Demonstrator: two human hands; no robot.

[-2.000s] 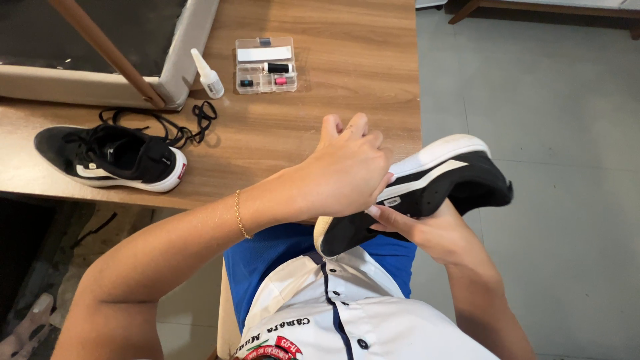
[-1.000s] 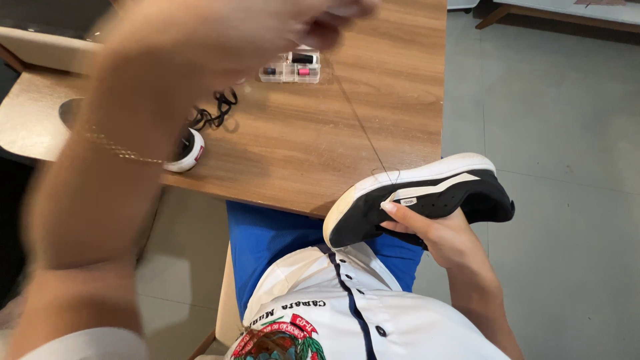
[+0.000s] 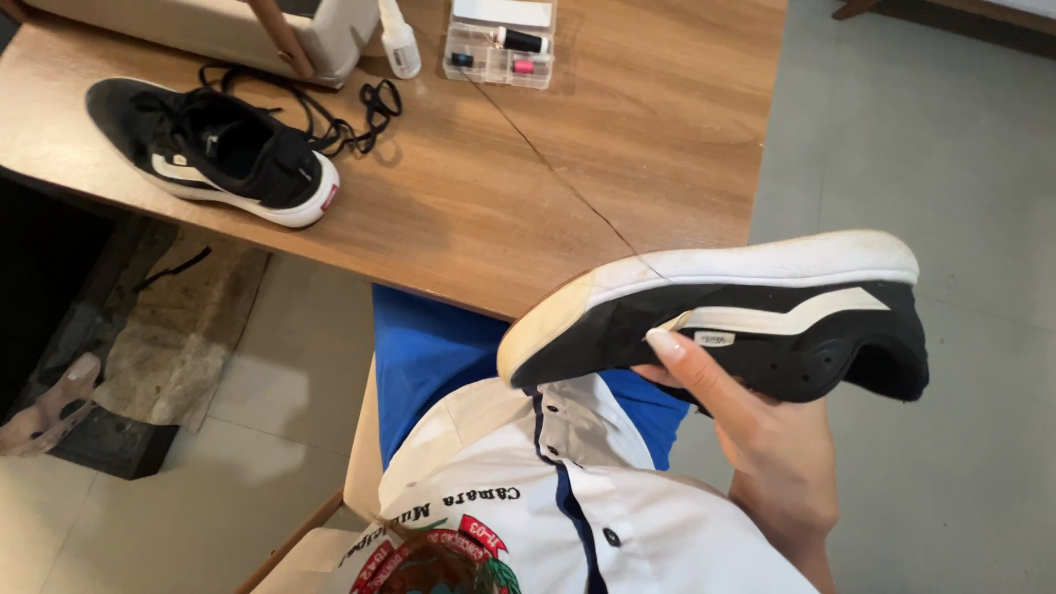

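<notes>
My right hand (image 3: 742,421) grips a black sneaker (image 3: 775,313) with a white sole, held on its side off the table's near edge. The thumb presses on the upper beside the white side stripe; the other fingers are mostly hidden beneath. A dark thread (image 3: 569,183) runs from the seam between the sole and the upper, up and left over the table toward a clear plastic box (image 3: 499,70) with spools of thread. I cannot tell where its far end lies. My left hand is out of view. A second black sneaker (image 3: 219,153) stands on the table at left.
Black shoelaces (image 3: 330,124) lie beside the second sneaker on the wooden table (image 3: 445,198). A small white bottle (image 3: 400,41) stands between the plastic box and a beige padded item with a wooden bar (image 3: 330,41). A foot (image 3: 58,408) shows at lower left.
My left hand was at the sneaker, then rose up and left with the thread stretched below it, and has now left the view. My right hand still holds the sneaker.
</notes>
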